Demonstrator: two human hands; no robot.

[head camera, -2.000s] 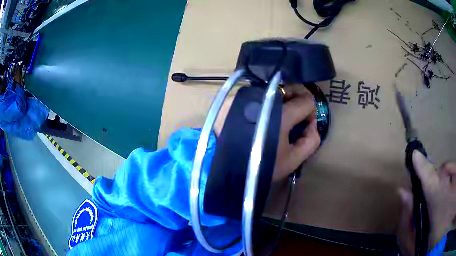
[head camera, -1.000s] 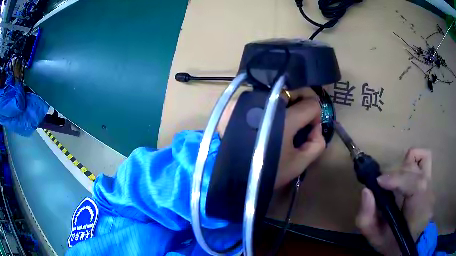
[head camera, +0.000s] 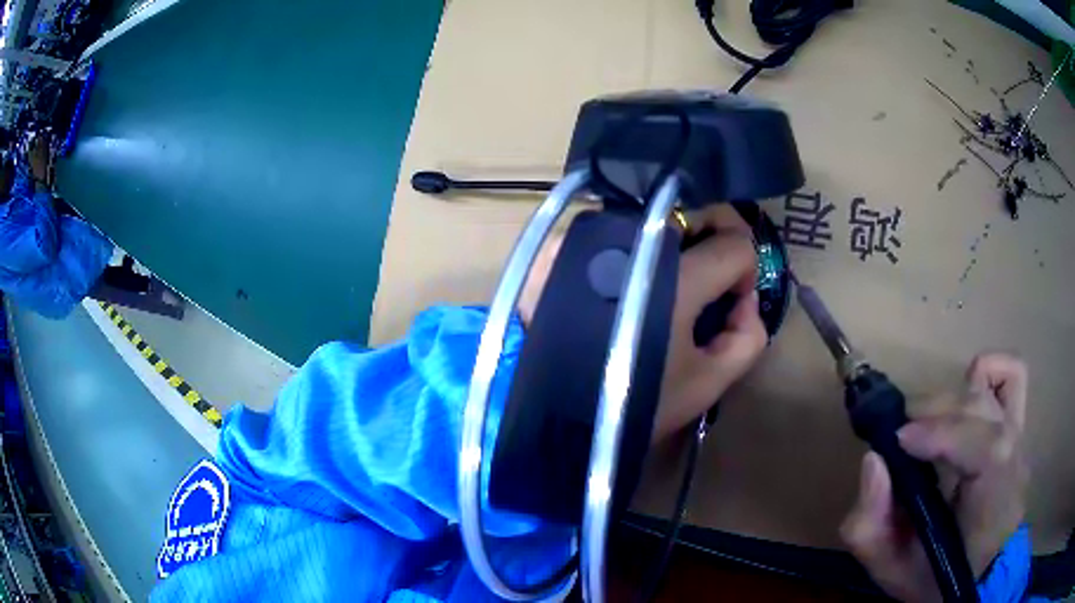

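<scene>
The black headset's headband pad (head camera: pixel 578 389) and silvery headband frame (head camera: pixel 619 353) fill the centre. A round black earcup (head camera: pixel 690 147) is at the top. My left hand (head camera: pixel 711 318), partly behind the headband, holds the open earcup with a teal circuit board (head camera: pixel 771 273). My right hand (head camera: pixel 949 454) grips the soldering iron (head camera: pixel 878 412) by its black handle. The iron's tip is at the right edge of the open earcup; I cannot tell if it touches. The boom microphone (head camera: pixel 432 183) sticks out left.
A tan cardboard sheet (head camera: pixel 872 153) with black characters lies on the green bench (head camera: pixel 259 153). Dark leaded components (head camera: pixel 1011 144) lie at the upper right. A bundled black cable (head camera: pixel 796 21) is at the top. A person's blue sleeve (head camera: pixel 47 253) shows at the far left.
The soldering iron and my right hand have moved left from the right side of the cardboard to the open earcup. Over the last second the tip has shifted only slightly. My left hand stays nearly in place.
</scene>
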